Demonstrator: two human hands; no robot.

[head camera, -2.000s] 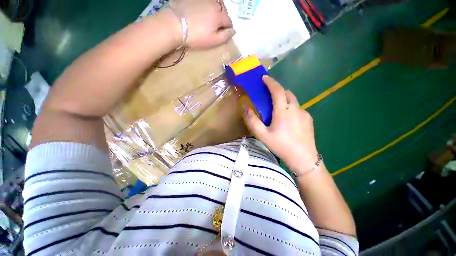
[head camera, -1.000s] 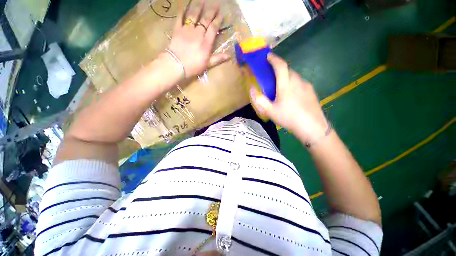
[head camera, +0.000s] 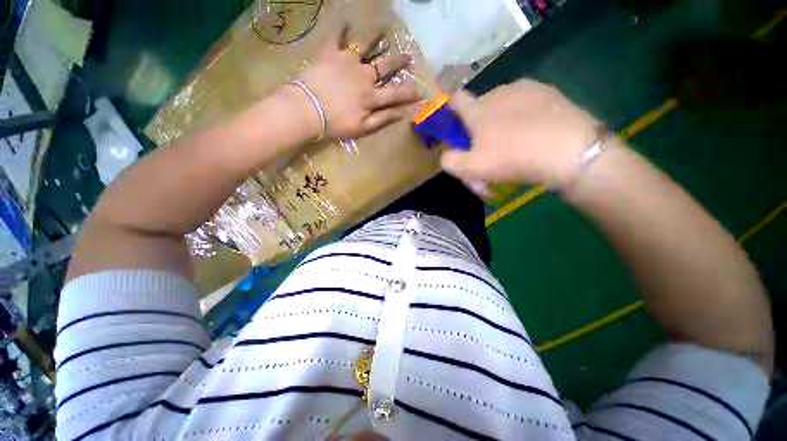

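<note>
A brown carton (head camera: 345, 177) lies in front of me, with black handwriting and a circled mark. Shiny clear tape (head camera: 246, 215) covers its left and lower parts. My left hand (head camera: 367, 90) lies flat on the carton's top with fingers spread, holding nothing. My right hand (head camera: 518, 129) is closed around the blue and orange tape dispenser (head camera: 444, 125), whose orange head is at the carton's right end, near my left fingertips. My right hand hides much of the dispenser's body.
A white sheet or flat box (head camera: 466, 34) lies beyond the carton. A white piece (head camera: 112, 142) and cluttered items are at the left. The green floor (head camera: 595, 284) with yellow lines is at the right. A second carton's edge (head camera: 216, 280) shows below the first.
The carton face with the circled mark has come into view. My left hand has opened flat on it. My right hand has turned the dispenser, its wrist moving up and right.
</note>
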